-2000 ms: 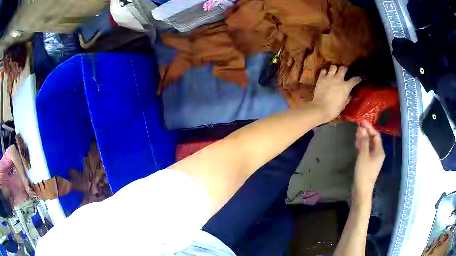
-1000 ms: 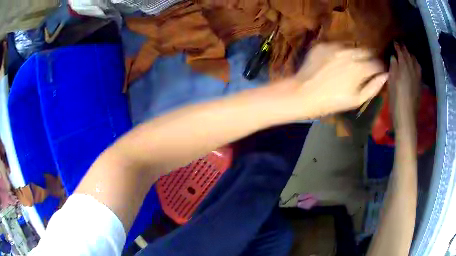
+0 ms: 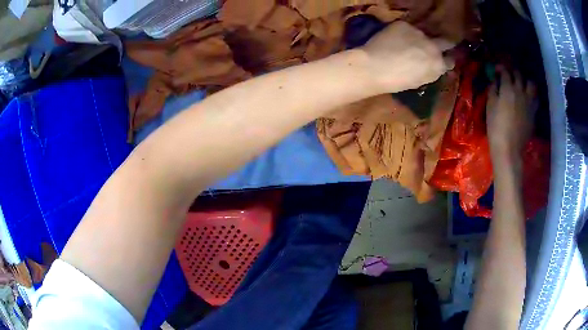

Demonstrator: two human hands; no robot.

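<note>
My left hand (image 3: 409, 59) reaches across from the left, over the heaped brown fabric pieces (image 3: 380, 138). Its fingers are curled down, and whether they grip anything is hidden. A dark patch shows just below its fingers. My right hand (image 3: 512, 106) comes up from the lower right and lies over the shiny red plastic bag (image 3: 467, 158), its fingers bent into the dark area above. Its grip cannot be made out. Brown fabric lies against the bag's left side.
A blue padded cover (image 3: 64, 148) is at the left. A red perforated stool (image 3: 225, 248) stands beside my dark-clothed leg (image 3: 284, 258). Grey-blue cloth (image 3: 284, 158) lies under the brown heap. The table edge with its measuring tape (image 3: 564, 167) runs down the right. A pink scrap (image 3: 376, 265) lies on the floor.
My left hand has moved up and left, apart from my right hand. Brown fabric now spreads below it, and more of the red bag shows. The black-and-yellow item is no longer visible.
</note>
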